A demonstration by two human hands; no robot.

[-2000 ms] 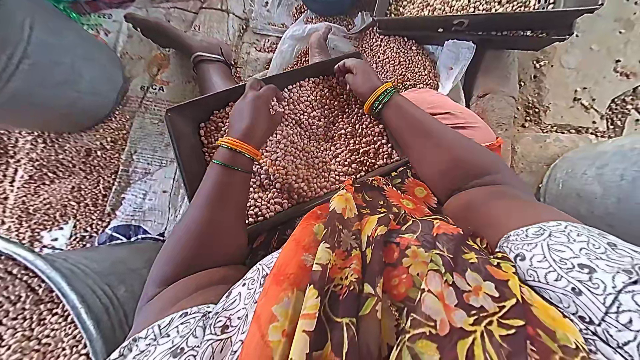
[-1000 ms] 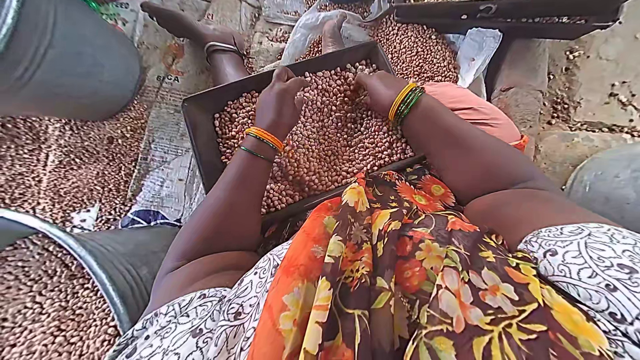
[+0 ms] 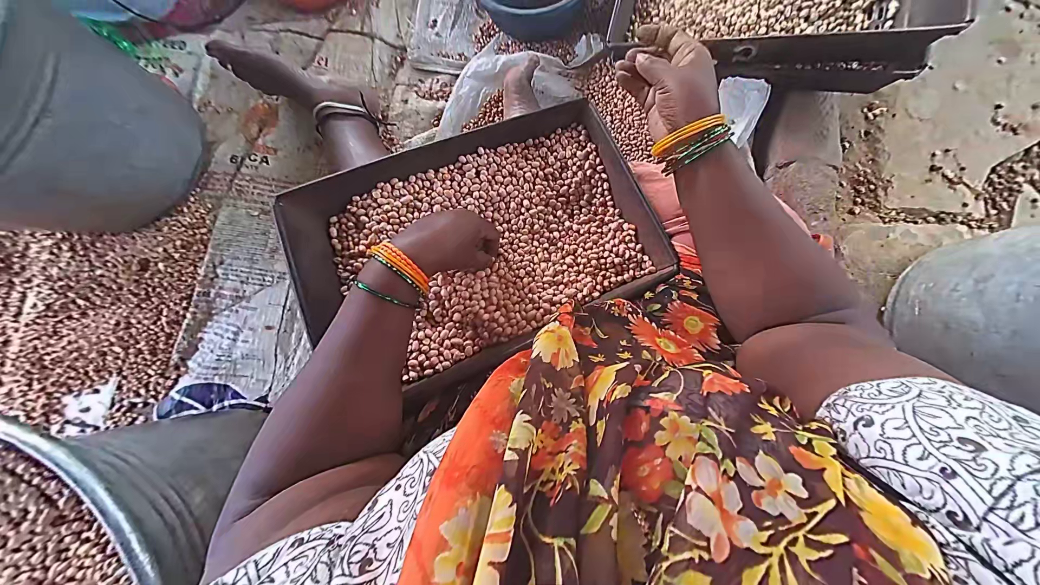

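A dark rectangular metal tray (image 3: 305, 252) lies tilted across my lap, holding a layer of pinkish-brown nuts or beans (image 3: 536, 211). My left hand (image 3: 455, 241) rests over the left-middle of this layer with its fingers curled down; its fingertips and anything in them are hidden. Beyond the tray's far right corner, my right hand (image 3: 668, 77) is raised with bent fingers, near the edge of a second dark tray (image 3: 829, 61) that holds paler nuts or beans. Whether the right fingers pinch something is unclear.
A metal bucket (image 3: 97, 130) stands at upper left, and a metal tub (image 3: 73, 479) of the same nuts or beans at lower left. Another metal vessel (image 3: 975, 309) is at right. A blue bowl (image 3: 532, 18) and a white plastic bag (image 3: 479, 77) are beyond the tray. Loose nuts or beans cover the floor at left.
My right hand has left the lap tray and moved away, up to the second tray. My left hand has moved from the tray's far side toward its middle.
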